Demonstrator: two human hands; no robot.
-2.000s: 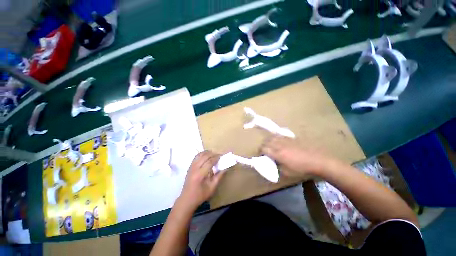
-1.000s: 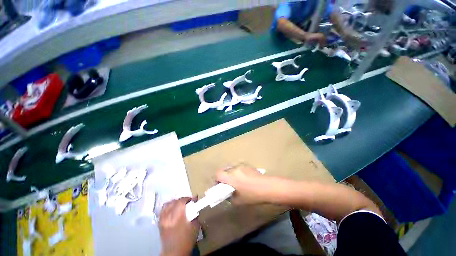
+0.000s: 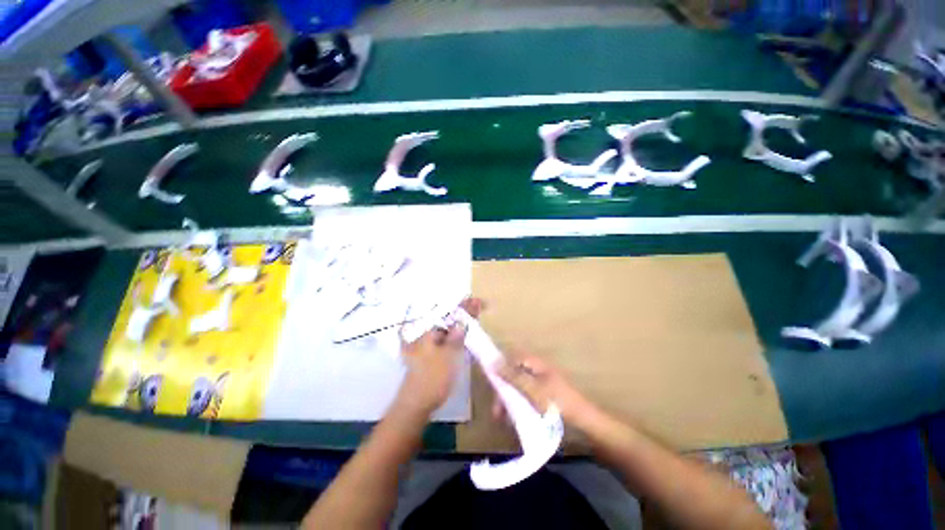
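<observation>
A white and pink curved headband (image 3: 508, 393) is held in both hands over the border of the white sheet (image 3: 430, 388) and the cardboard mat (image 3: 642, 352). My left hand (image 3: 435, 352) grips its upper end, where a thin dark wire (image 3: 368, 335) runs out over the white sheet. My right hand (image 3: 534, 388) holds the band near its middle; its lower end hangs free towards me. White small parts (image 3: 358, 274) lie on the white sheet. The fingertips are blurred.
White brackets (image 3: 212, 314) lie on the yellow printed sheet (image 3: 244, 362). The dark green conveyor (image 3: 482, 160) carries spaced headbands beyond the mat. Two nested headbands (image 3: 855, 290) lie at right. A red tray (image 3: 228, 67) stands on the belt's far side. A cardboard box (image 3: 155, 466) is at lower left.
The view has shifted. The headband has turned from roughly level to steeply slanted, with its lower end towards me. The dark wire now shows beside my left hand. The mat no longer holds the separate white piece seen earlier.
</observation>
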